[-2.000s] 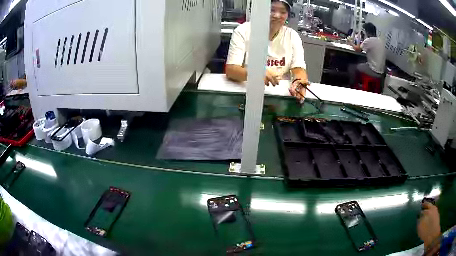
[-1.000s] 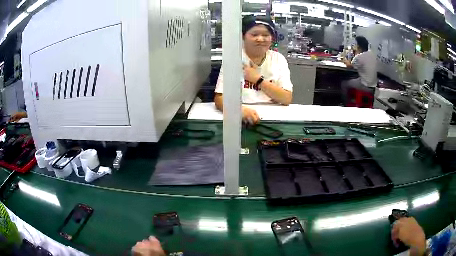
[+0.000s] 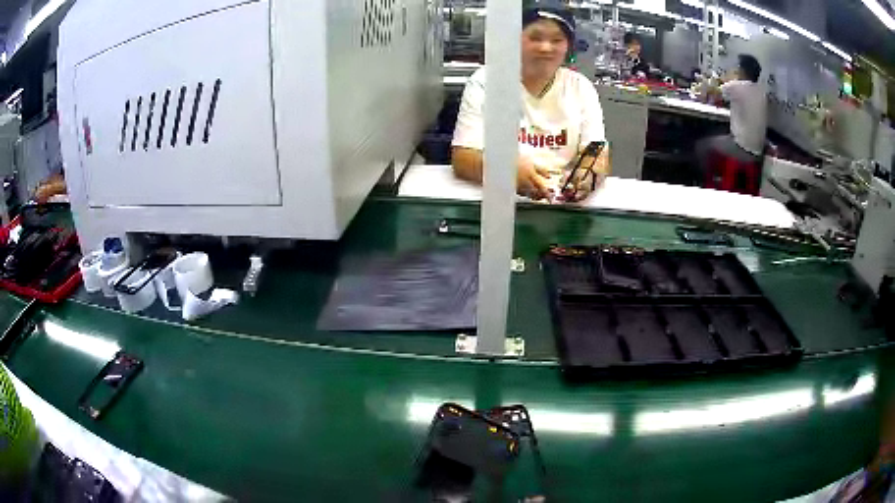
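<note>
Two black phone middle frames [image 3: 483, 447] overlap on or just above the green belt [image 3: 294, 422] at the bottom centre, with copper and yellow spots along their top ends. Their lower ends are cut off by the picture's bottom edge, so I cannot tell if anything holds them. Another phone frame [image 3: 111, 384] lies singly on the belt at the left. Neither my left hand nor my right hand is visible.
A black parts tray [image 3: 667, 305] stands beyond the belt, right of the pale post [image 3: 499, 187]. A dark mat [image 3: 402, 290], white rolls [image 3: 193, 275] and a large machine housing [image 3: 186, 128] are to the left. A person opposite holds a frame [image 3: 583, 169].
The hand at the bottom left and the hand on a frame at the right have gone from view. Two frames now overlap at the centre. The person opposite has lifted a frame.
</note>
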